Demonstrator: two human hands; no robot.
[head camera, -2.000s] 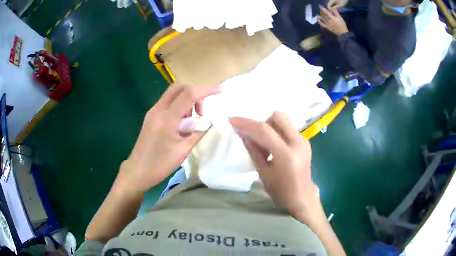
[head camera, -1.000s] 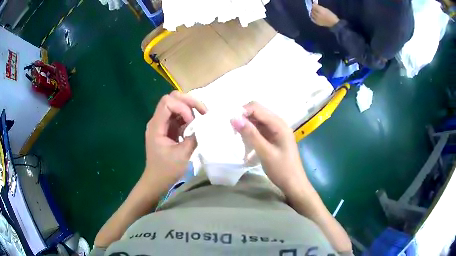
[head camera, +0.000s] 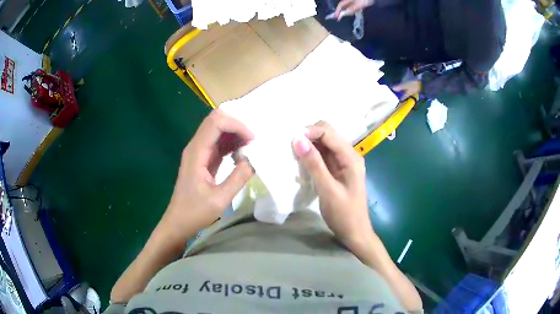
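Observation:
A white garment piece (head camera: 277, 178) hangs between my hands, close in front of my body. My left hand (head camera: 212, 165) holds its left side between thumb and fingers. My right hand (head camera: 331, 175) pinches its right side, thumb on top. Behind it, white pieces (head camera: 313, 86) lie layered on the brown deck (head camera: 245, 58) of the yellow-framed trolley (head camera: 388, 129). The glare on the white cloth hides where the held piece ends and the layered pieces begin.
More white pieces (head camera: 252, 9) lie at the trolley's far end. A person in dark clothes (head camera: 430, 30) is beyond its right side, one hand near the yellow frame. A red object (head camera: 52, 98) stands at left. A blue bin (head camera: 470, 294) is at lower right.
Both hands still hold the white piece, now hanging in a narrower shape with its lower edge shifted. The trolley has shifted left and up in view. The person's hand has reached toward the trolley frame.

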